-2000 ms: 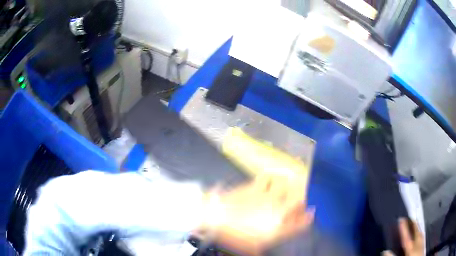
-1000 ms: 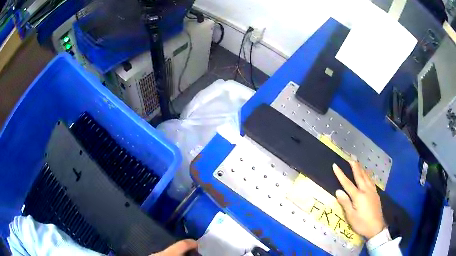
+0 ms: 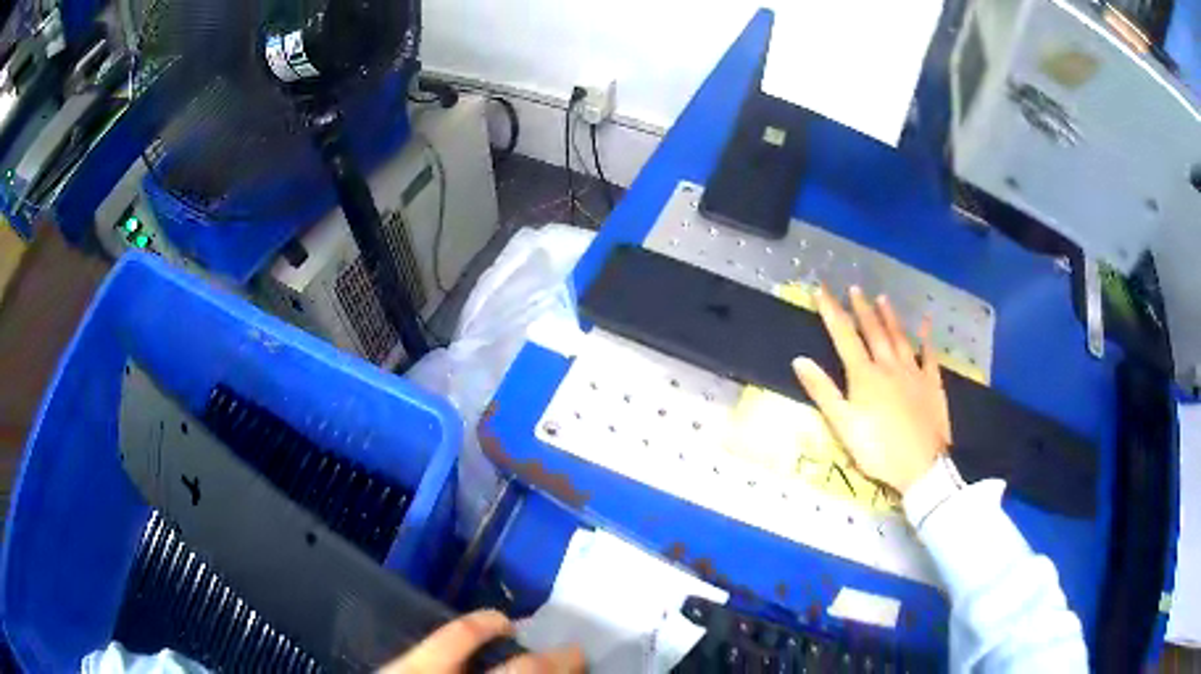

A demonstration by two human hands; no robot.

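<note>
A long matte-black cover [image 3: 711,316] lies across the silver perforated plate [image 3: 632,421], over yellow tape [image 3: 777,421] with black writing. My right hand [image 3: 880,392] is spread flat on this cover, fingers apart, and hides part of it and of the tape. My left hand [image 3: 481,645], cut off by the bottom edge, grips the near end of a second long cover [image 3: 224,494]. That cover is tilted over the blue tote [image 3: 435,421], where a dense row of black covers [image 3: 316,461] stands. My left fingertips are partly hidden.
A short black block [image 3: 757,171] lies at the plate's far edge. A keyboard [image 3: 790,645] and white paper [image 3: 613,606] are at the bench front. A clear bag [image 3: 501,290] lies between tote and bench. A black fan [image 3: 349,171], pale vented machine [image 3: 454,198] and grey metal box [image 3: 1080,119] stand beyond.
Over two seconds, the blurred cover near the bench gives way to one lying on the plate under my right hand. Since one second ago, the view has shifted and both hands keep their covers.
</note>
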